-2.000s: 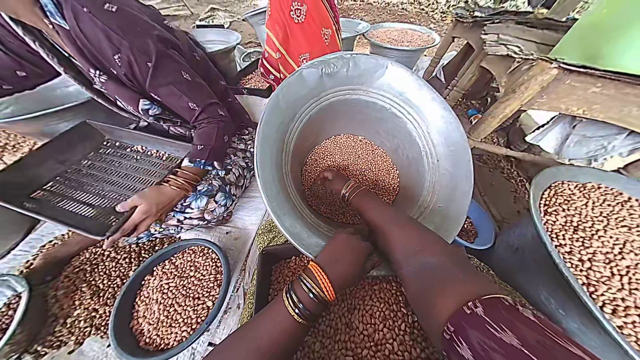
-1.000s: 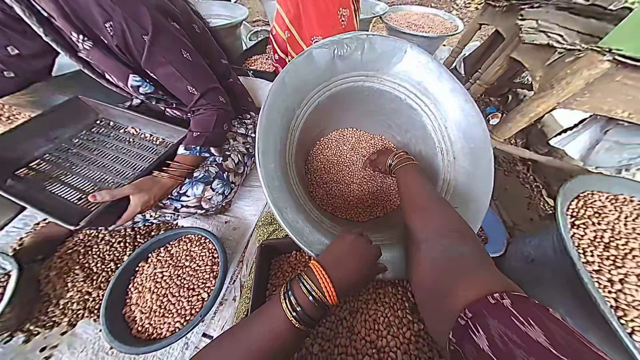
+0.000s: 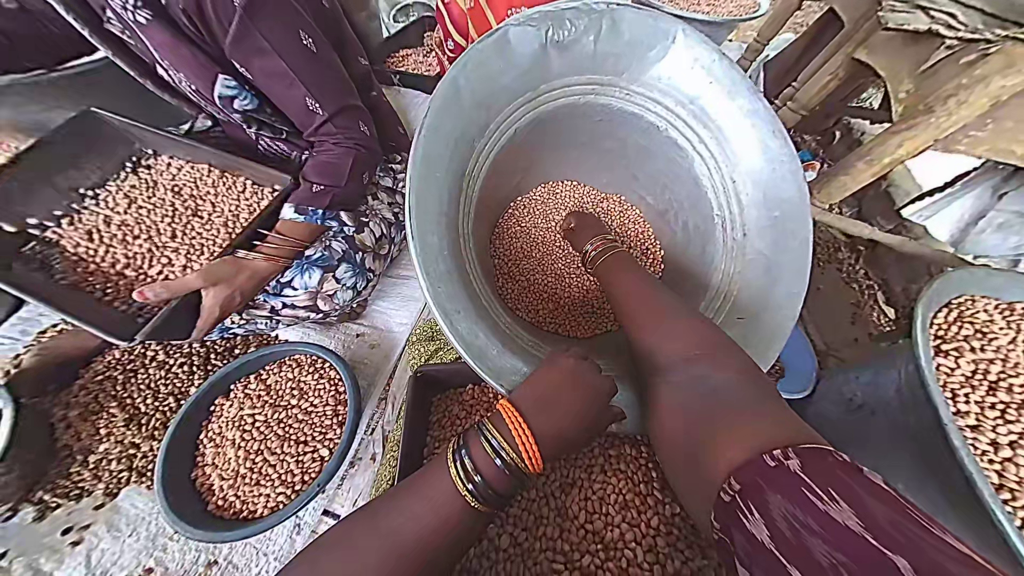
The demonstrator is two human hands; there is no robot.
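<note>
A large aluminium basin [image 3: 720, 104] is tilted toward me, with small reddish-brown nuts or seeds [image 3: 560, 272] pooled in its bottom. My right hand [image 3: 584, 228], wearing thin bangles, is partly sunk in that pile, its fingers hidden. At the basin's near rim is my left hand [image 3: 568, 396], its fingers curled near or on the rim; its grip is not clear. Orange, black and gold bangles circle that wrist. Below the basin, a dark tray [image 3: 416, 416] holds larger nuts [image 3: 608, 512], partly covered by my arms.
At left, a co-worker's hand [image 3: 224, 288] holds a dark slotted tray [image 3: 120, 328] loaded with nuts, over a heap [image 3: 144, 392] on the ground cloth. A grey tub [image 3: 344, 456] of nuts sits beside it. A metal tub [image 3: 924, 320] stands at right, below wooden beams [image 3: 920, 128].
My right hand has shifted about within the pile in the basin. The co-worker's slotted tray, nearly bare before, now holds many nuts. The view has moved closer.
</note>
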